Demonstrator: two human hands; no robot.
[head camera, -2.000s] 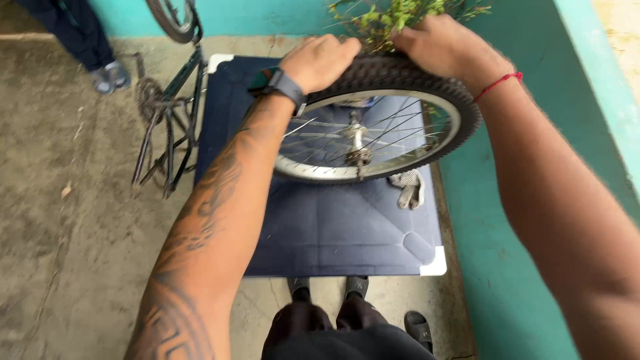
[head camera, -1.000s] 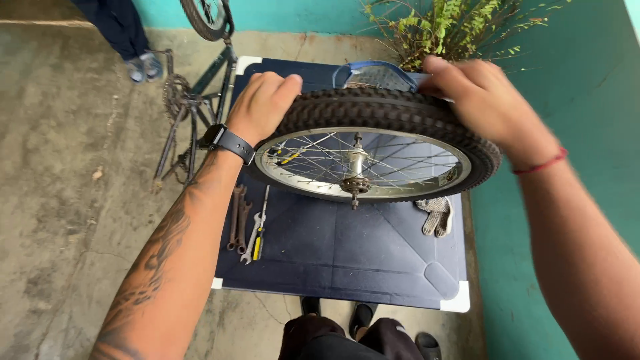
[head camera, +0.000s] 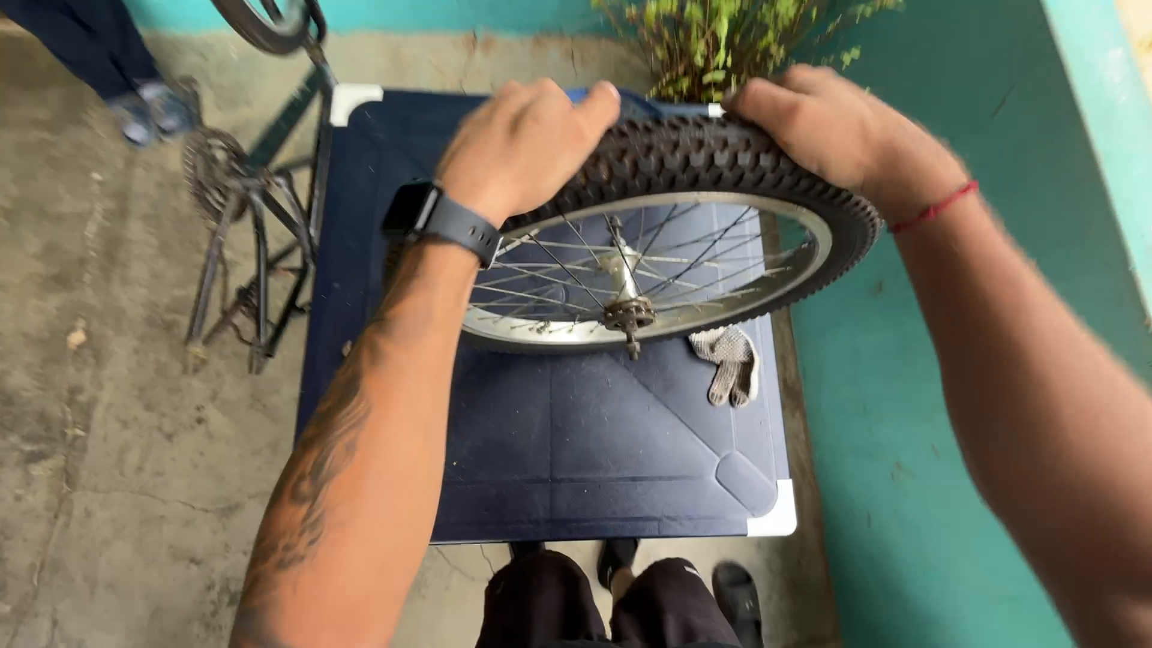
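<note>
A bicycle wheel with a knobby black tire (head camera: 693, 157) is held tilted above a dark blue folding table (head camera: 594, 450). My left hand (head camera: 531, 148) lies over the top left of the tire, its fingers hidden behind the tread. On the upper right of the tire rests my right hand (head camera: 832, 130), fingertips also out of sight. The wheel's metal hub (head camera: 624, 283) and axle point down toward me, among thin spokes. Beneath the lower right of the rim, a grey knit work glove (head camera: 731, 364) lies on the table.
A bicycle frame (head camera: 261, 180) with its crankset stands on the concrete floor to the left. Behind it are a person's legs (head camera: 90, 54). A leafy plant (head camera: 720, 40) grows past the table's far edge, and a teal wall (head camera: 909, 405) runs along the right.
Compared with one second ago, my left hand sits farther in along the tire. The wrenches and the yellow-handled screwdriver seen at the table's left then are now out of sight around my left forearm.
</note>
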